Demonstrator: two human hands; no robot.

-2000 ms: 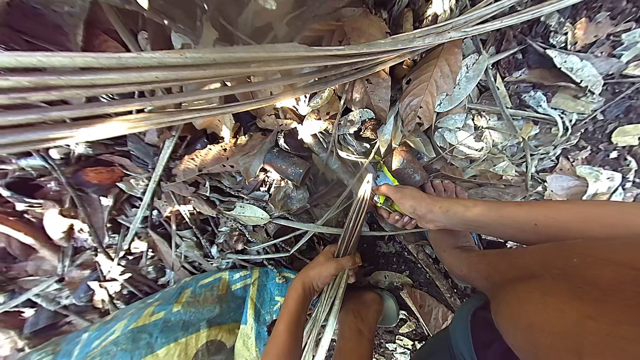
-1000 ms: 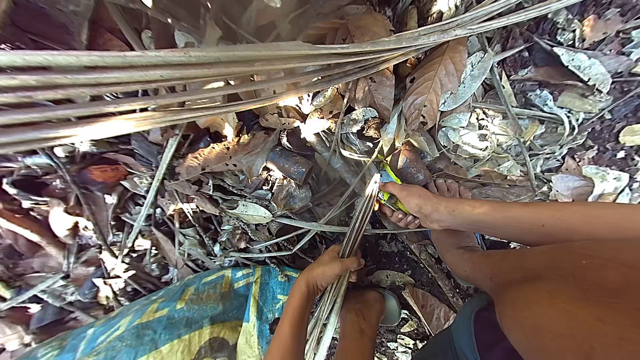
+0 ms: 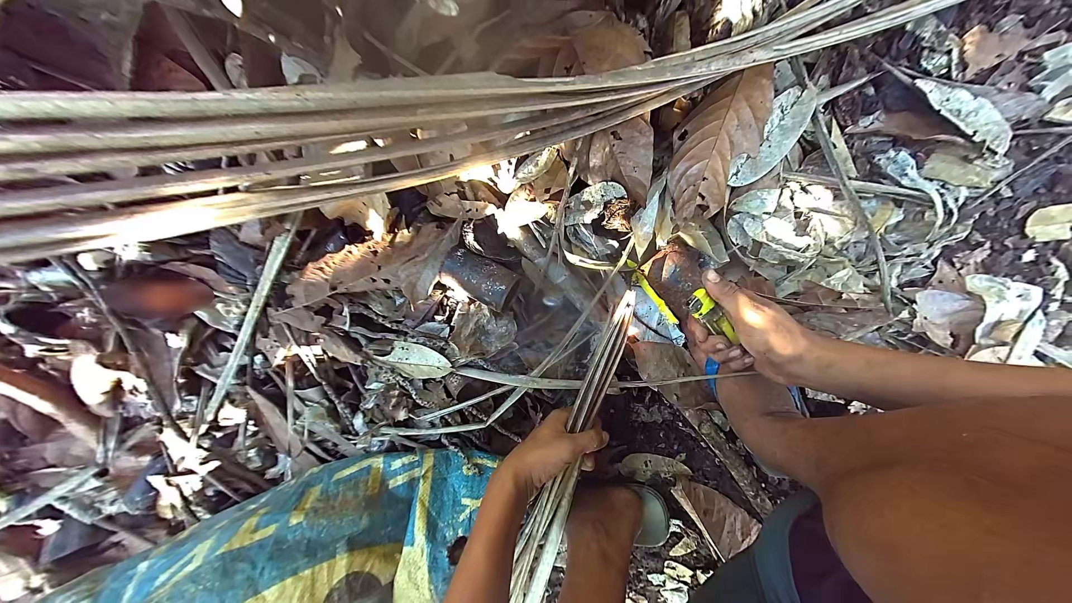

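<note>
My left hand is closed around a bundle of dry palm leaflets, whose pale tips point up and to the right. In my right hand is a yellow-green lighter, gripped between thumb and fingers, to the right of the bundle's upper tips. A brighter yellow strip lies just left of it; whether it belongs to the lighter I cannot tell. No flame shows clearly. Faint haze hangs left of the tips.
A long dry palm frond crosses the upper view. A blue and yellow printed woven sack lies at the lower left. My bare legs and sandalled feet are at the lower right. Dead leaves, twigs and a dark, rusty cylindrical piece cover the ground.
My right hand with the lighter has turned slightly and shifted a little away from the bundle's tips. My left hand still holds the bundle.
</note>
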